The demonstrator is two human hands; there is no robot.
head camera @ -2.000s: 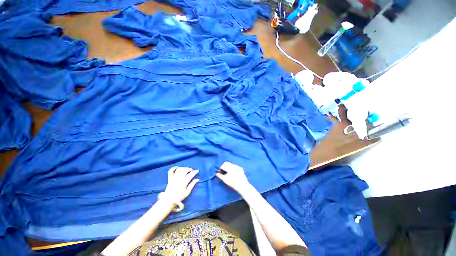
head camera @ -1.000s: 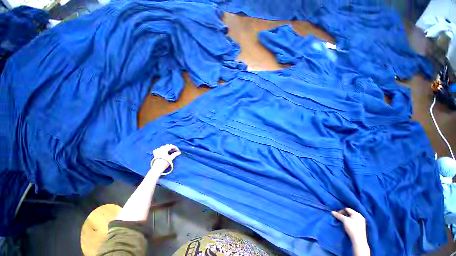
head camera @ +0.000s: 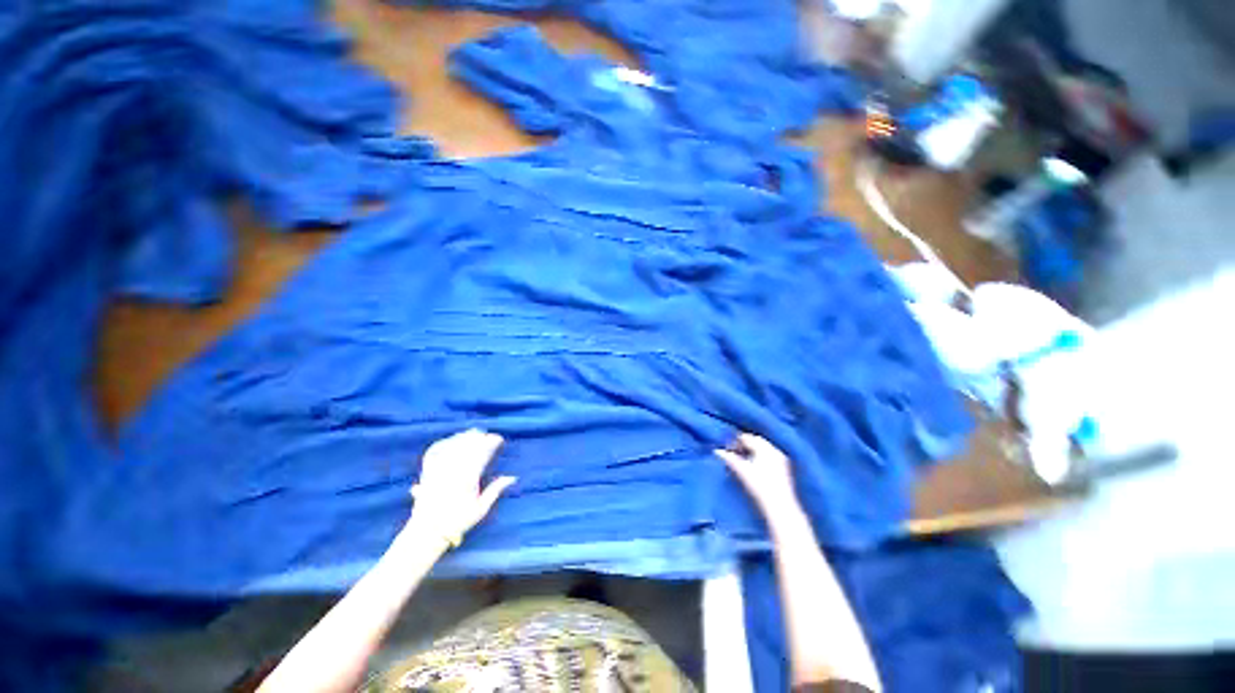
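Note:
The blue tiered denim dress (head camera: pixel 542 318) lies spread before me, its raised seams across the skirt and its paler hem along the near table edge. My left hand (head camera: pixel 458 487) rests on the lower skirt, thumb apart from the fingers, with nothing seen in it. My right hand (head camera: pixel 761 474) touches the skirt further right, fingertips bent together. A small dark spot shows at those fingertips; blur hides whether it is a tool or a fold. The frame is blurred.
Other blue garments lie at the left (head camera: pixel 95 176) and far side (head camera: pixel 731 48). Another blue garment (head camera: pixel 907 609) is below the table edge at right. A white bundle with blue parts (head camera: pixel 1009 332), a grey rod (head camera: pixel 1131 462) and a white cord (head camera: pixel 894 217) are at right.
The view has swung right. My hands are closer together on the lower skirt than a second ago. My left hand has moved right along the skirt, and its thumb and fingers have spread.

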